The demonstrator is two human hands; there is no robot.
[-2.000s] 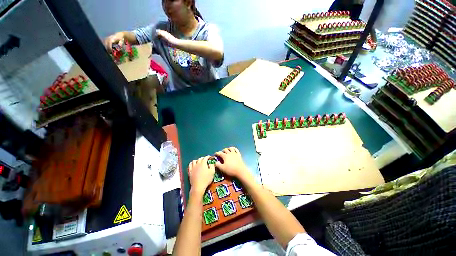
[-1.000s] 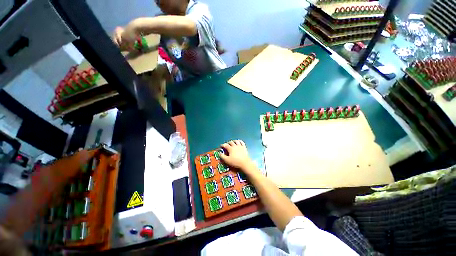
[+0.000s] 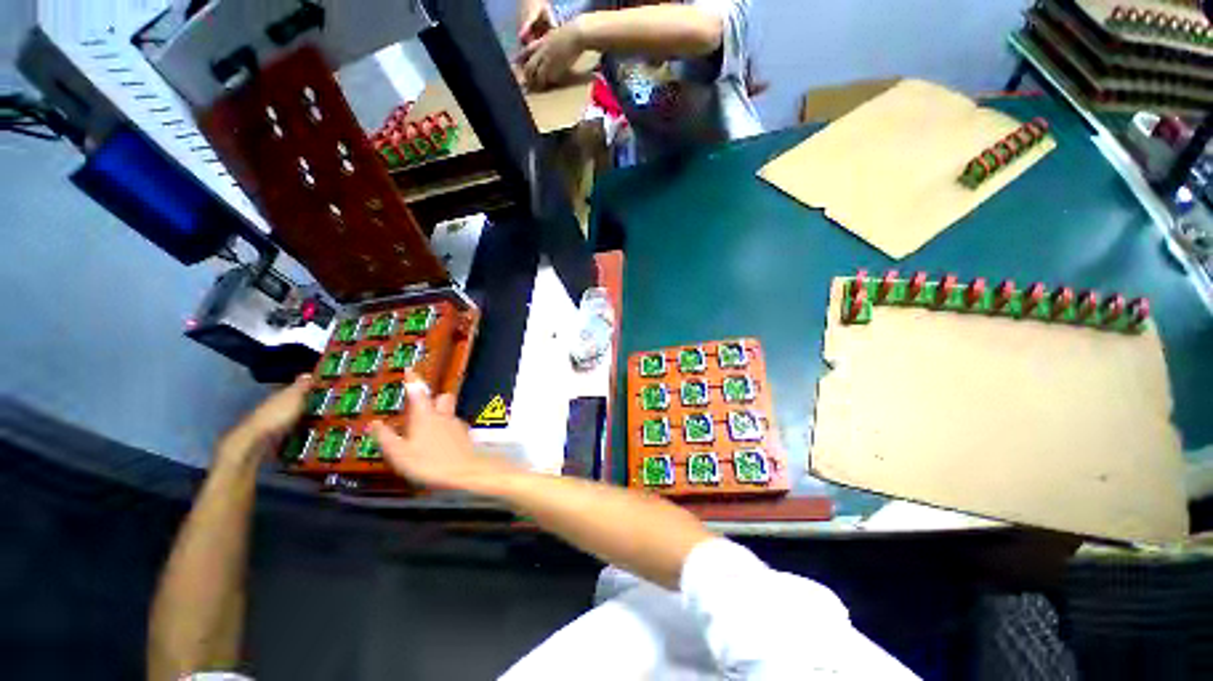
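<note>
An orange-brown fixture tray (image 3: pixel 366 379) with green circuit boards in its pockets lies in the machine under a raised cover plate (image 3: pixel 326 186) with small holes. My left hand (image 3: pixel 270 419) is at the tray's left edge; its fingertips are hard to make out. My right hand (image 3: pixel 428 436) is over the tray's lower right part, fingers spread, covering some boards. A second fixture tray (image 3: pixel 678 410), loaded with green boards, lies on the bench right of the machine, with no hand on it.
A cardboard sheet (image 3: pixel 998 412) bears a row of red-green assemblies. Another cardboard sheet (image 3: pixel 865 173) lies behind. A crumpled clear plastic thing (image 3: pixel 592 330) and a black rectangle (image 3: pixel 583 436) lie on the machine's white base. A co-worker's hands (image 3: pixel 548 53) show across the bench. Stacked layers (image 3: pixel 1131 60) stand far right.
The view has turned left. My right hand has left the bench tray and moved to the tray in the machine. The cover plate now stands raised, showing the loaded tray.
</note>
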